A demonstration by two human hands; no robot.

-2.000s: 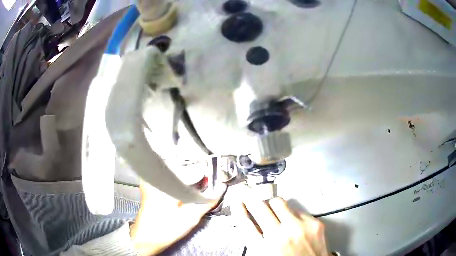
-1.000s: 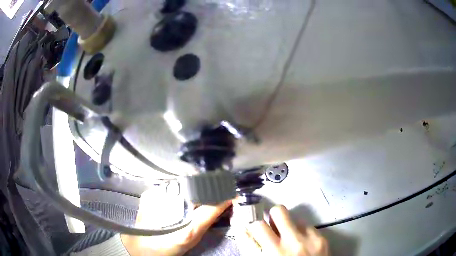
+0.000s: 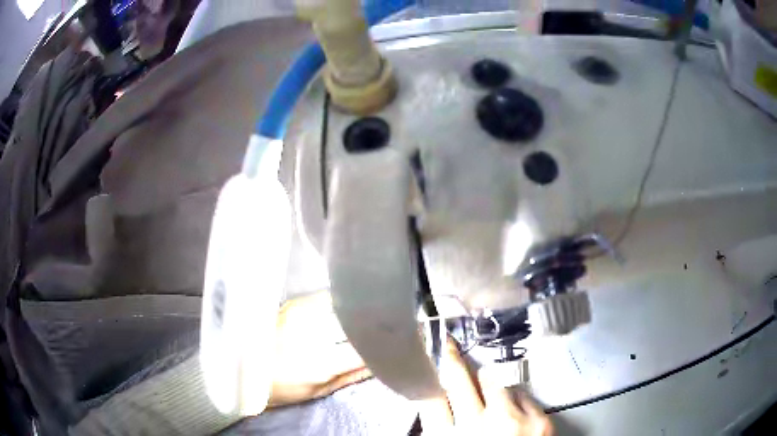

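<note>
Grey cloth (image 3: 362,417) lies under my hands at the bottom, brightly lit and partly cut off. My left hand (image 3: 311,353) is left of the needle area, partly hidden by the white lamp and the white curved piece (image 3: 375,281); its fingertips are not clear. My right hand (image 3: 490,413) is at the bottom edge, fingers pointing up close to the presser foot (image 3: 460,332). Glare hides whether either hand pinches cloth. The white sewing machine head (image 3: 464,204) covers the centre, with its tension knob (image 3: 562,313) at the right.
The glowing white lamp (image 3: 243,298) hangs left of the machine head. A blue tube (image 3: 290,85) and a cream fitting (image 3: 362,81) are at its top. Grey-brown cloth (image 3: 162,153) is piled at left. A thread (image 3: 654,153) runs down to the tension knob.
The view has swung, so the machine head sits further right than before. My left hand is further from the presser foot, and my right fingers are closer to it.
</note>
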